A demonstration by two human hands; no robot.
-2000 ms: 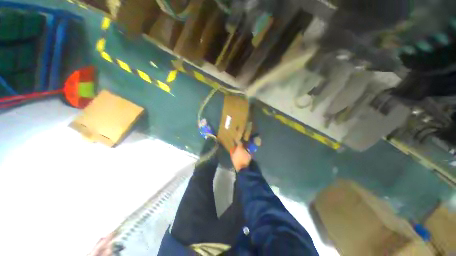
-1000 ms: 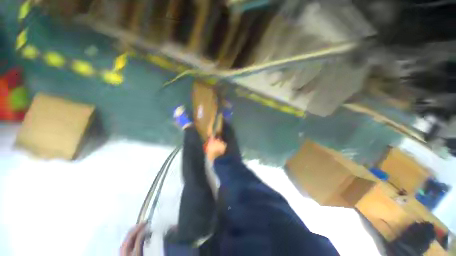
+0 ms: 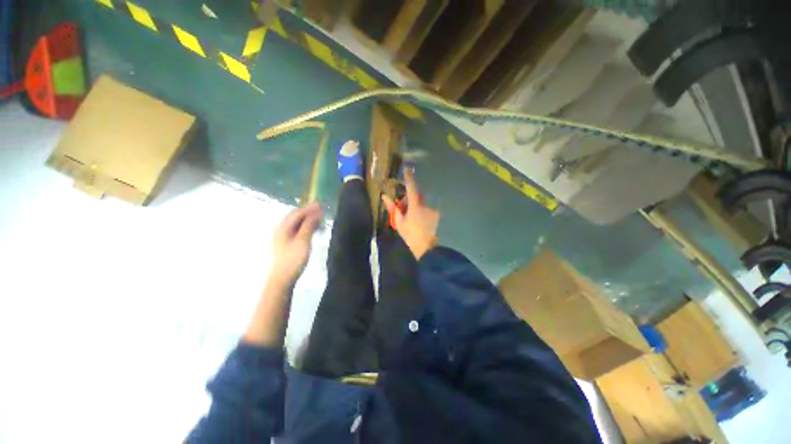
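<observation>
A long pale tan component tape [image 3: 503,114] with a row of small dark parts runs from the machine on the right across to the left. It folds back on itself and comes down to my left hand [image 3: 297,241], whose fingers are closed on it. My right hand [image 3: 416,218] is closed around small scissors with red-orange handles [image 3: 392,211]; their blades are hard to make out. A narrow brown carton [image 3: 383,147] stands on end between my feet, just beyond my right hand.
Brown cartons [image 3: 473,48] stand in a row under the machine at the top. A closed carton [image 3: 130,139] and a red dustpan [image 3: 54,74] are at left. Open cartons [image 3: 568,303] are at lower right. Dark curved machine parts [image 3: 694,52] are at upper right. Yellow-black tape marks the green floor.
My left hand has come up from the lower left edge towards the middle, with the tape now folded above it. My right hand has turned, showing the red-orange handles more clearly. The view has shifted.
</observation>
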